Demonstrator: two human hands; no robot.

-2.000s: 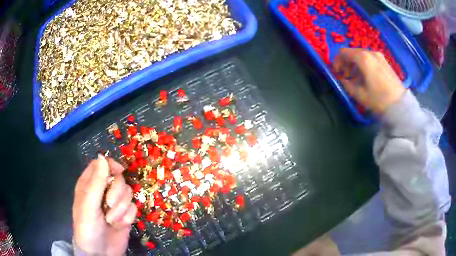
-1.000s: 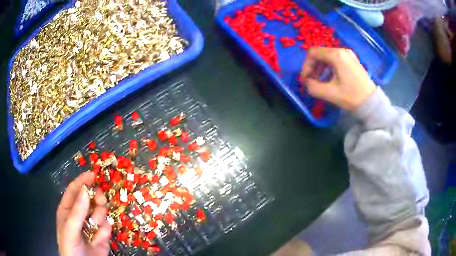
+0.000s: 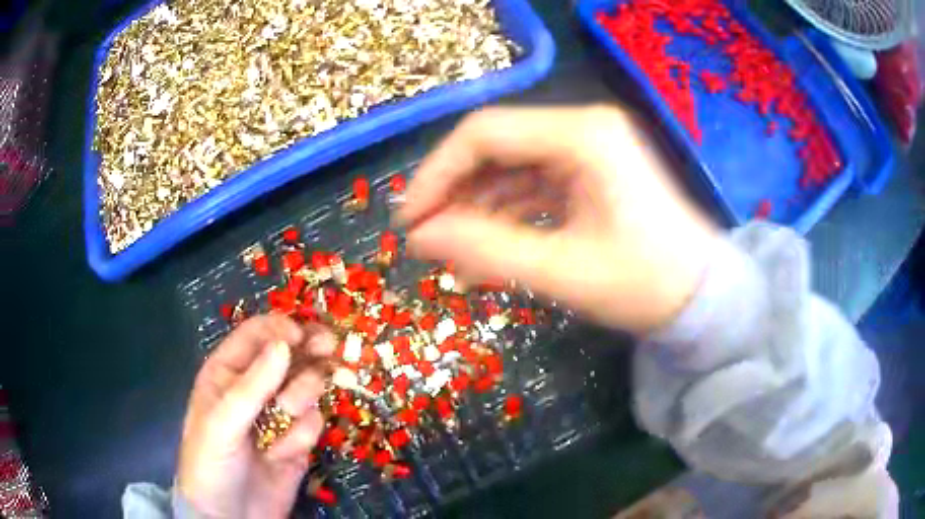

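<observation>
My left hand [image 3: 248, 416] is at the lower left, palm up, with its fingers curled around several gold metal pieces [image 3: 272, 424]. My right hand [image 3: 568, 213] is blurred above the pile, thumb and fingertips closed together; a dark red shape shows at the fingertips, too blurred to tell apart for certain. Red-and-gold assembled pieces [image 3: 406, 350] lie heaped on the clear blister tray [image 3: 446, 482] beside my left hand. My right hand hides part of the blister tray's upper right.
A large blue tray [image 3: 335, 142] full of gold-silver pieces is at the upper left. A blue tray [image 3: 751, 152] of red parts is at the upper right, with another blue tray [image 3: 857, 112] beside it. A round grille [image 3: 862, 15] is at the far right corner.
My right hand has moved left from the red-part tray to above the assembled pieces. My left hand stays beside the pile, still holding metal pieces. The camera view has shifted.
</observation>
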